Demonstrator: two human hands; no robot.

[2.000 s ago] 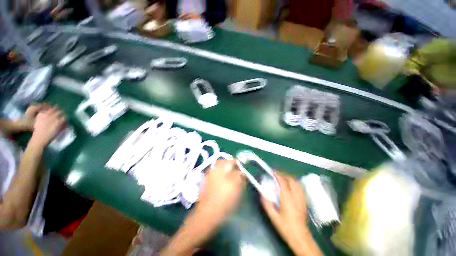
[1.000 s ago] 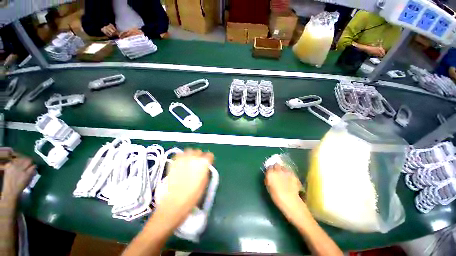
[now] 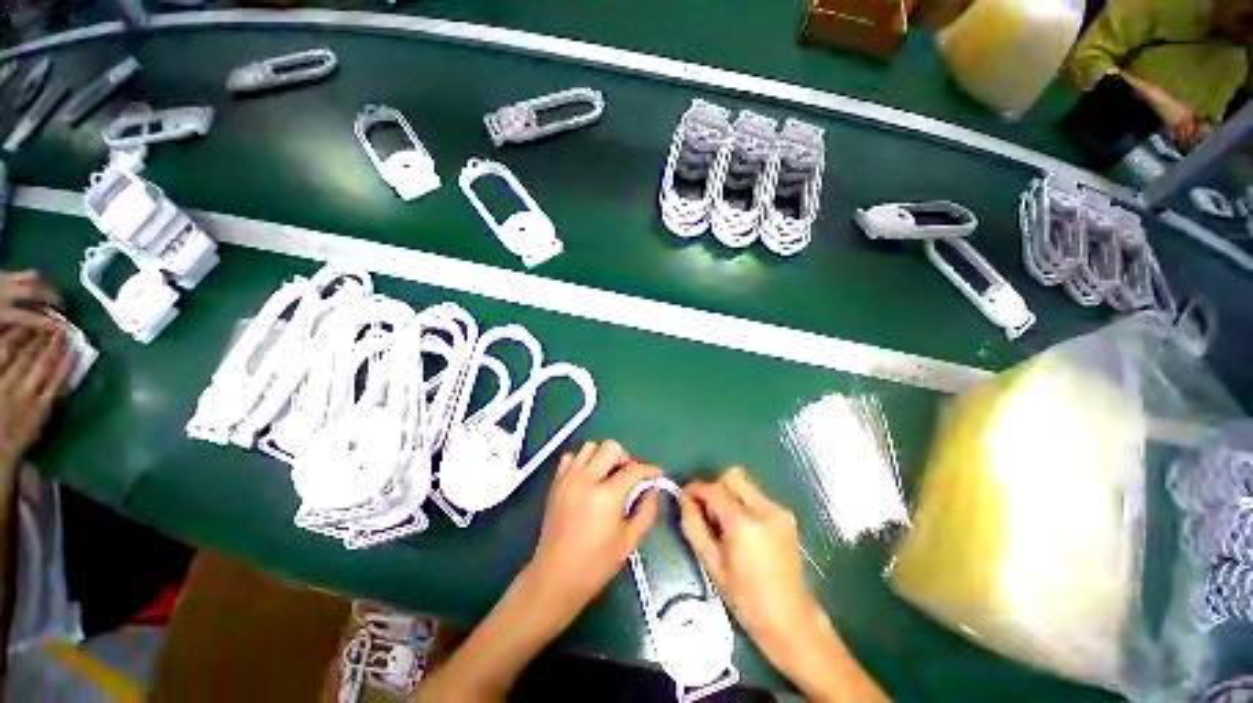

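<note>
A white loop unit (image 3: 690, 635) lies upright in view at the near bench edge, its round end piece toward me. My left hand (image 3: 594, 511) holds the top of its loop from the left. My right hand (image 3: 742, 538) has its fingers at the top of the loop from the right; a thin strip sticks out beside this hand. A pile of white loop units (image 3: 360, 440) is fanned out left of my hands. A loose bundle of thin white strips (image 3: 847, 467) lies right of my right hand.
A clear bag with a pale yellow mass (image 3: 1024, 501) stands at right. Stacked units (image 3: 742, 179) and single units (image 3: 511, 213) lie beyond the white line (image 3: 605, 305). Another person's hands (image 3: 30, 360) are at far left. A cardboard box (image 3: 254, 639) holding units is below the edge.
My hands have come together at one loop unit near the bench edge. My right hand has left the strip bundle, which now shows fully. The view has tilted down.
</note>
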